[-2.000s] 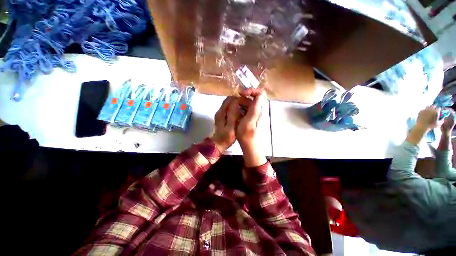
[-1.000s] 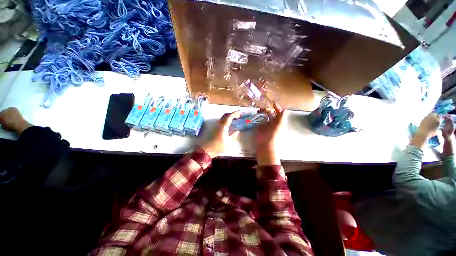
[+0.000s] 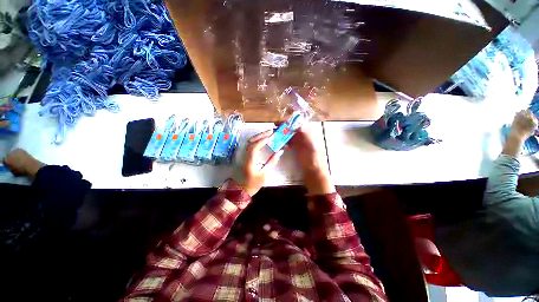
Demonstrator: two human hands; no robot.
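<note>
A slim light-blue pack with an orange dot and a pale cord loop at its upper end is held slanted over the table, in front of the carton. My left hand grips its lower left side. My right hand is at its upper right end; its fingers are dark and blurred, so its hold is unclear. Several similar packs stand in a row left of my hands. Clear plastic boxes lie inside the open cardboard carton.
A black smartphone lies left of the row. A tangled blue cord heap is at the upper left. Dark teal bundles lie right of the carton. Other people's hands show at the far left and far right of the white table.
Two seconds ago my hands were together at the carton's edge. The blue pack then showed between them, lying flatter, and is now tilted up. A person's hand has appeared at the far left.
</note>
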